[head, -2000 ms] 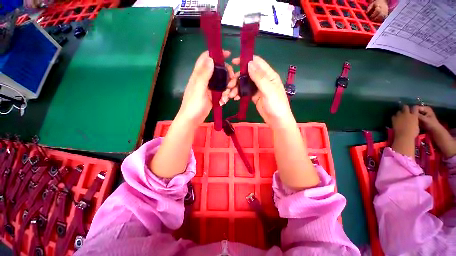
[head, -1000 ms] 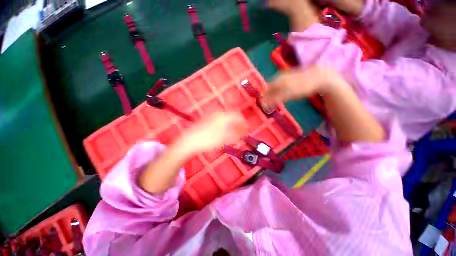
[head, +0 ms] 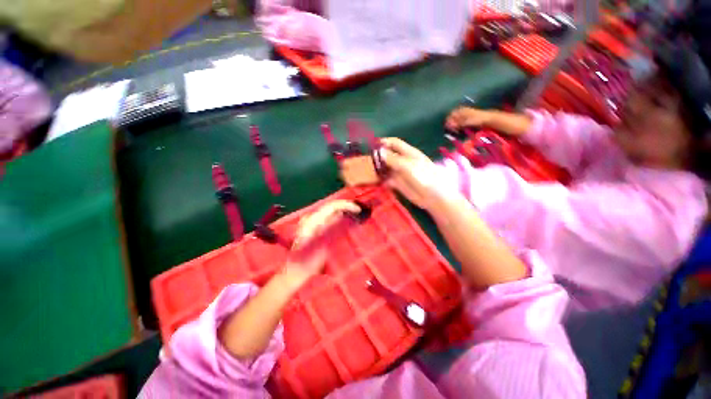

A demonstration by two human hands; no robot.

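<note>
My left hand (head: 326, 222) holds a smartwatch (head: 359, 212) over the red compartment tray (head: 210, 282); its strap is blurred across the hand. My right hand (head: 412, 173) holds another smartwatch (head: 380, 160) above the tray's back right corner, with a blurred maroon strap. A tan, hand-like shape touches the area beside it; I cannot tell whose it is. One watch (head: 269, 232) lies over the tray's back edge. Another watch (head: 413, 313) with a bright white face lies in the tray's front right part.
Maroon-strapped watches (head: 226, 196) lie on the green mat behind the tray. A raised green board (head: 62, 257) is at left. A calculator (head: 150, 104) and paper sheets (head: 238, 82) are at the back. A coworker in pink (head: 592, 234) sits close at right, near another red tray.
The view has swung and tilted. Both hands, blurred over the tray before, now hold watches near its back right. Fewer watches lie in the tray's right part.
</note>
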